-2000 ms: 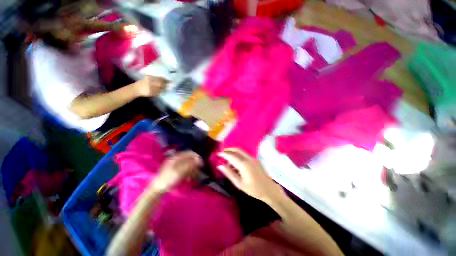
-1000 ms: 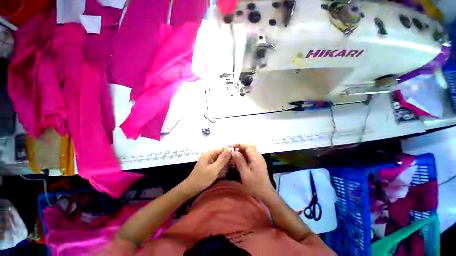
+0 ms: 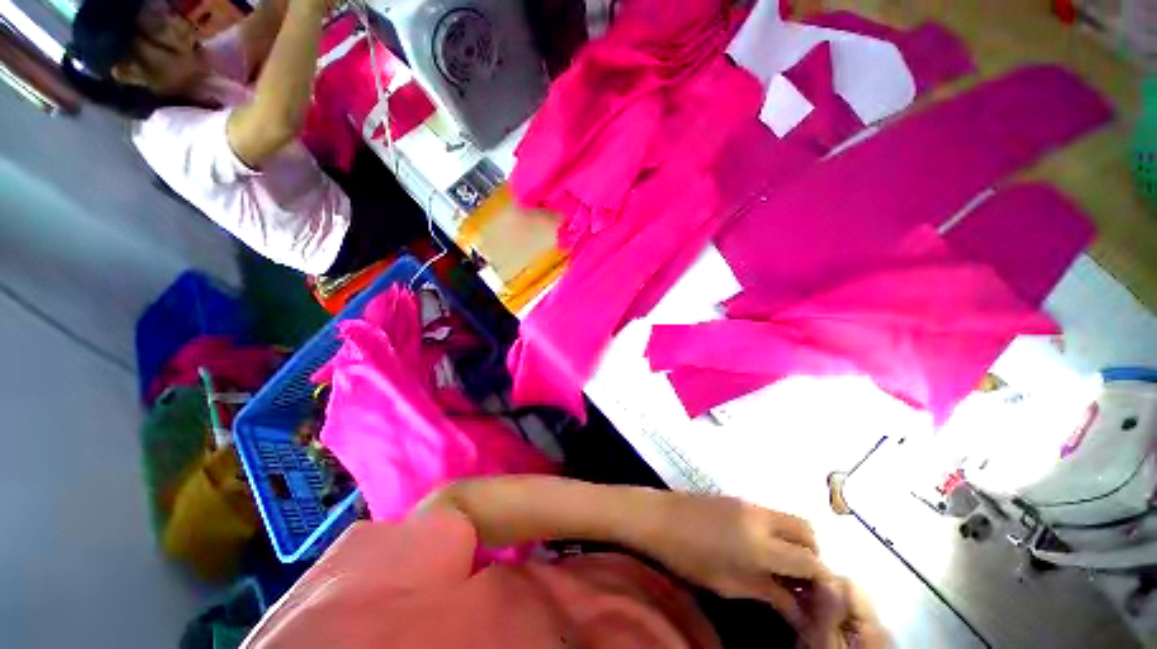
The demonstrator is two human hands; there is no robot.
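My left hand (image 3: pixel 759 554) is at the table's front edge, fingers curled, at the bottom of the view. My right hand (image 3: pixel 848 619) touches or overlaps it, blurred and cut off by the lower edge. Whether anything small is between the fingers cannot be told. Bright pink cut pieces (image 3: pixel 863 323) lie fanned on the table left of the machine, over darker magenta panels (image 3: pixel 914 190). A crumpled pink heap (image 3: pixel 634 127) hangs partly over the front edge. The white sewing machine head (image 3: pixel 1104 444) is at the right, with the presser foot area (image 3: pixel 971 507) near its end.
A blue basket (image 3: pixel 286 488) stands below left with pink fabric (image 3: pixel 393 418) over it. White pieces (image 3: pixel 875 76) lie on the panels. Cardboard with orange tape (image 3: pixel 514 247) is at the table's left edge. A person (image 3: pixel 241 178) sits at a neighbouring machine (image 3: pixel 463 64).
The view has swung left, bringing back the coworker and left basket. The scissors and right basket are out of view. My hands stay close together and now appear at the bottom right.
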